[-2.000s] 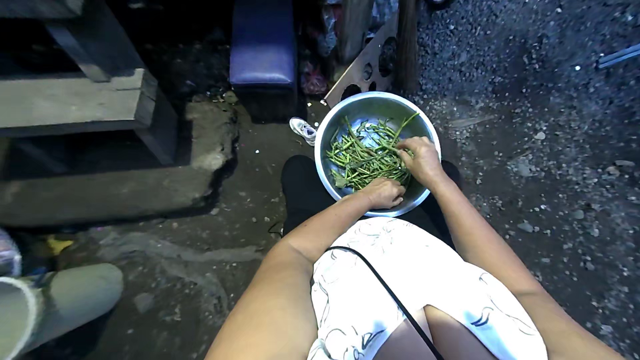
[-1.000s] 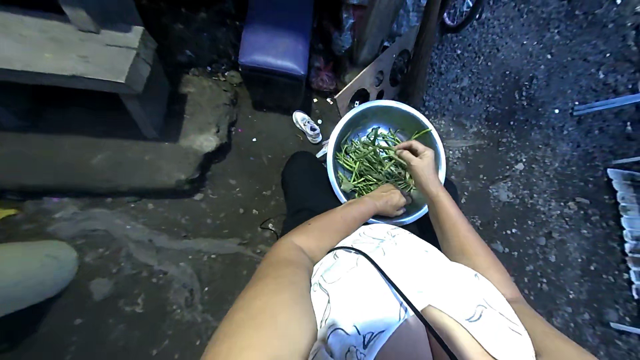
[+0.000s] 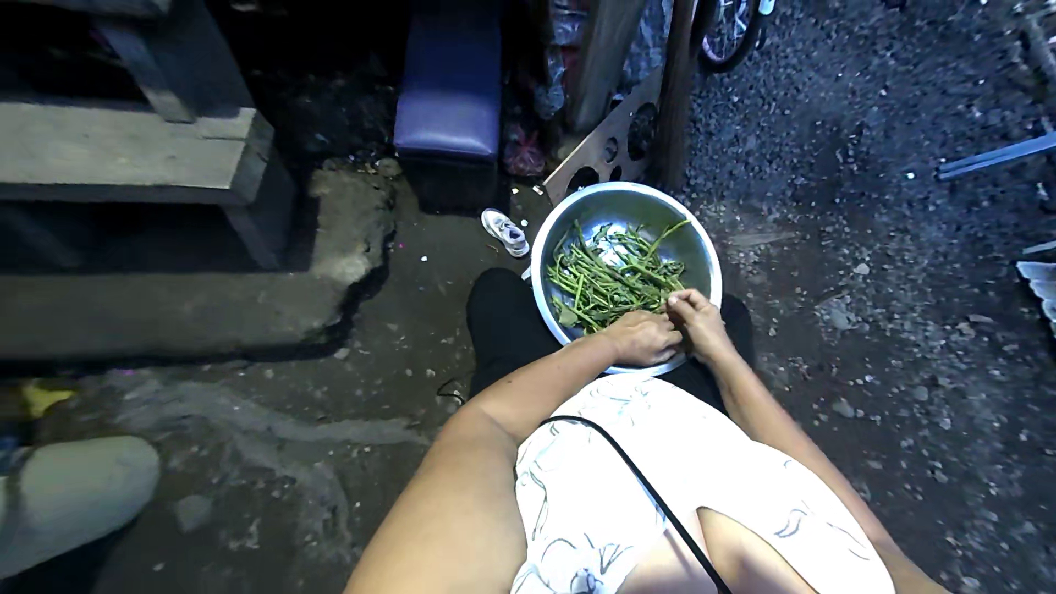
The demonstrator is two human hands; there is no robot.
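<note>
A round metal basin (image 3: pixel 708 256) rests at my lap between my knees, partly filled with cut green vegetable stems (image 3: pixel 606 280) with a few leaves. My left hand (image 3: pixel 643 337) is curled over the near side of the basin, its fingers bent around something too small to make out. Close beside it on the right, my right hand (image 3: pixel 698 320) has thumb and fingertips pinched together at the edge of the stems. Whether a stem is between those fingertips cannot be told.
A purple padded bench (image 3: pixel 450 124) stands beyond the basin, with a small white shoe (image 3: pixel 505 232) near it. A board with round holes (image 3: pixel 602 157) leans by wooden posts. Left are a wooden bench (image 3: pixel 124 153) and a concrete ledge (image 3: pixel 272 305); right lies gravel ground with metal bars (image 3: pixel 997 157).
My right hand has come down from above the stems to beside my left hand. My left hand stays at the basin's near side.
</note>
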